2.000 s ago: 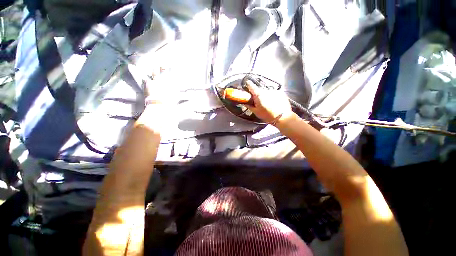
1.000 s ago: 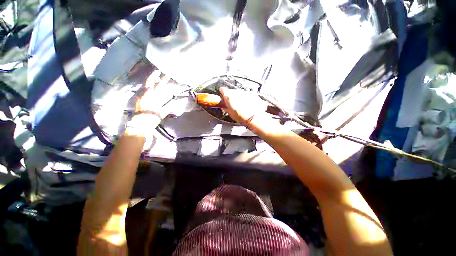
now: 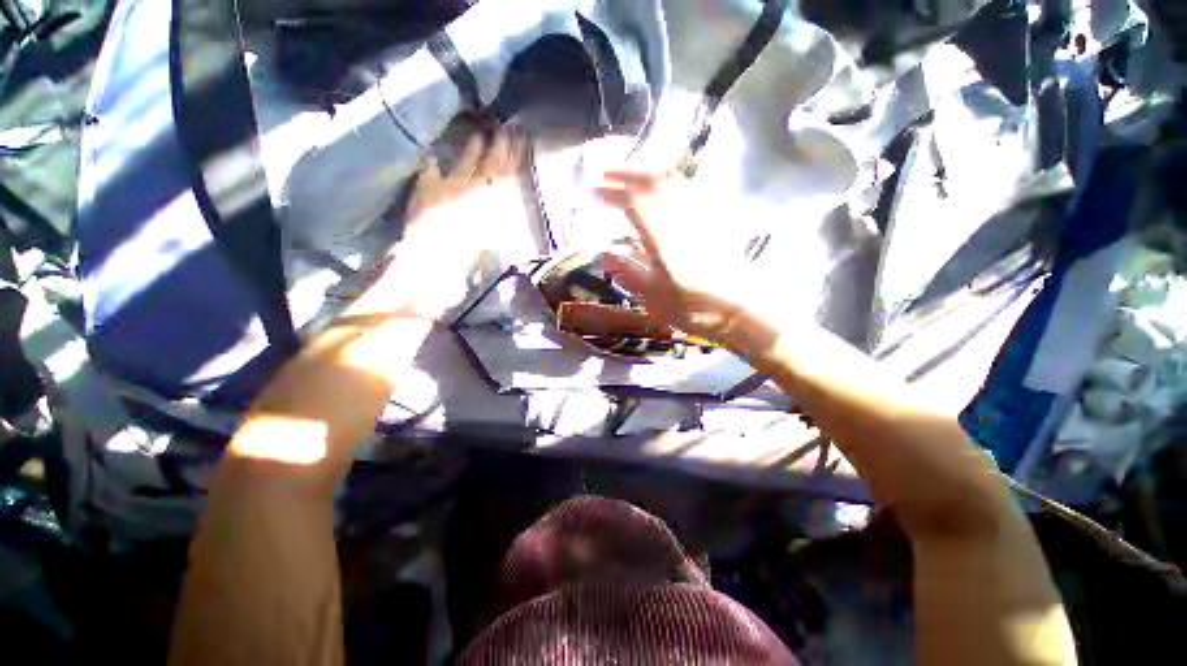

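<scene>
The electric iron [image 3: 612, 323] with its orange-brown handle sits on the pale garment panel [image 3: 781, 195], near the table's front. My right hand [image 3: 651, 254] is off the handle, just above and behind it, with fingers apart, partly washed out by glare. My left hand [image 3: 471, 182] is further forward and to the left, on the pale cloth beside a dark rounded patch [image 3: 553, 81]. Its fingertips are near the cloth, but glare and blur hide whether they grip it.
A blue and dark striped cloth [image 3: 182, 247] lies at the left. A blue-edged surface [image 3: 1041, 332] with crumpled white cloth [image 3: 1119, 403] is at the right. The iron cord [image 3: 1087, 523] runs off at lower right. A maroon cap [image 3: 612, 572] shows at the bottom.
My right hand has let go of the iron handle. My left hand has moved forward and right. The pale cloth behind the iron has shifted, and the visible cord now lies lower at the right.
</scene>
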